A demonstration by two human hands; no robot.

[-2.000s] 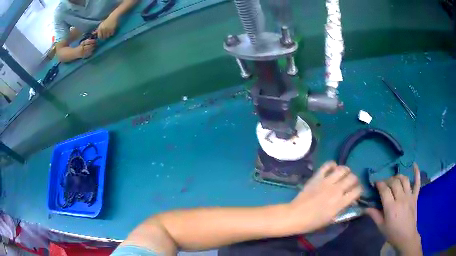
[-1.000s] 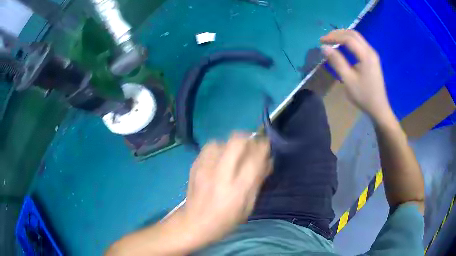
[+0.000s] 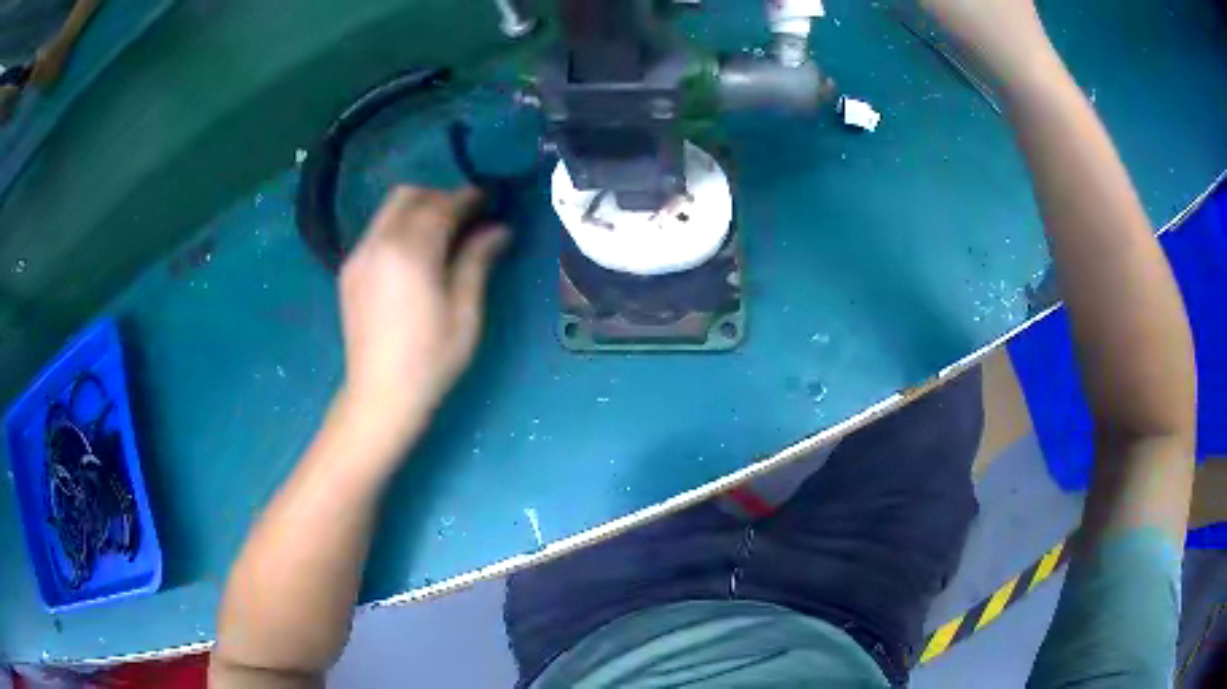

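A black headband (image 3: 320, 182) lies on the bench left of the press, an open arc. A smaller dark yoke (image 3: 474, 159) lies between it and the press. My left hand (image 3: 417, 276) is at the near side of both, thumb and fingers curled close to the yoke; whether it grips anything is unclear. My right hand (image 3: 989, 34) is cut off by the top edge at the right, its fingers hidden. The press head (image 3: 622, 128) stands over the white disc (image 3: 653, 242) on its dark base.
A blue bin (image 3: 145, 538) with tangled black parts is at the left. A small white block (image 3: 857, 113) and a thin dark tool (image 3: 958, 65) lie right of the press. The bench's pale edge (image 3: 700, 498) curves before my lap. A large blue bin (image 3: 1056, 390) is at the right.
The view has swung. The headband and yoke have moved from the right of the press to its left, with my left hand beside them. My right hand has moved up and forward over the bench.
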